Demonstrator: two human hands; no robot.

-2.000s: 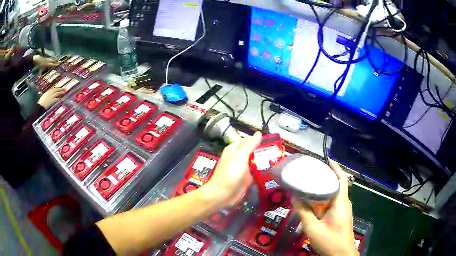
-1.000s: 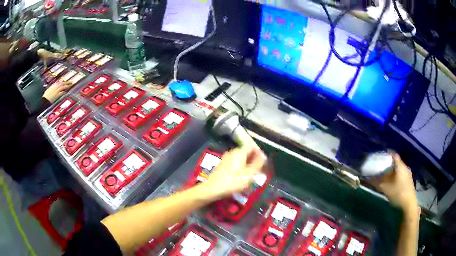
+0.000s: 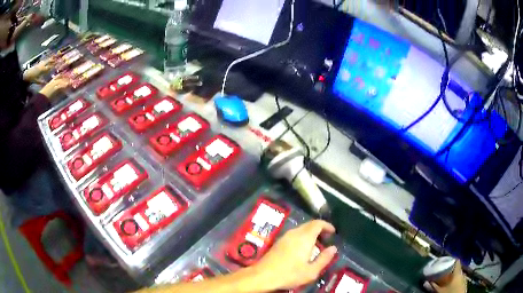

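Note:
My left hand [image 3: 295,257] is at the bottom centre, low over a clear tray [image 3: 226,260] of red units. Its thumb and fingers are spread over a red unit [image 3: 324,258], mostly hidden by the hand; I cannot tell whether they grip it. Another red unit [image 3: 258,232] with a white label and dark ring lies in its pocket just left of the hand. My right hand [image 3: 453,281], cut off by the bottom edge at the lower right, is shut on a white-headed handheld scanner [image 3: 440,266].
A second tray [image 3: 135,260] with two rows of red units is at left. A white scanner [image 3: 295,174] lies between tray and ledge. Blue mouse [image 3: 231,109], bottle [image 3: 175,43], monitor [image 3: 395,91] and hanging cables are beyond. A neighbouring person's hands [image 3: 54,86] touch yellow-edged units.
Two seconds ago my left hand held a red unit up by the scanner; now it is low over the tray. The scanner in my right hand has moved away to the lower right. The view has shifted.

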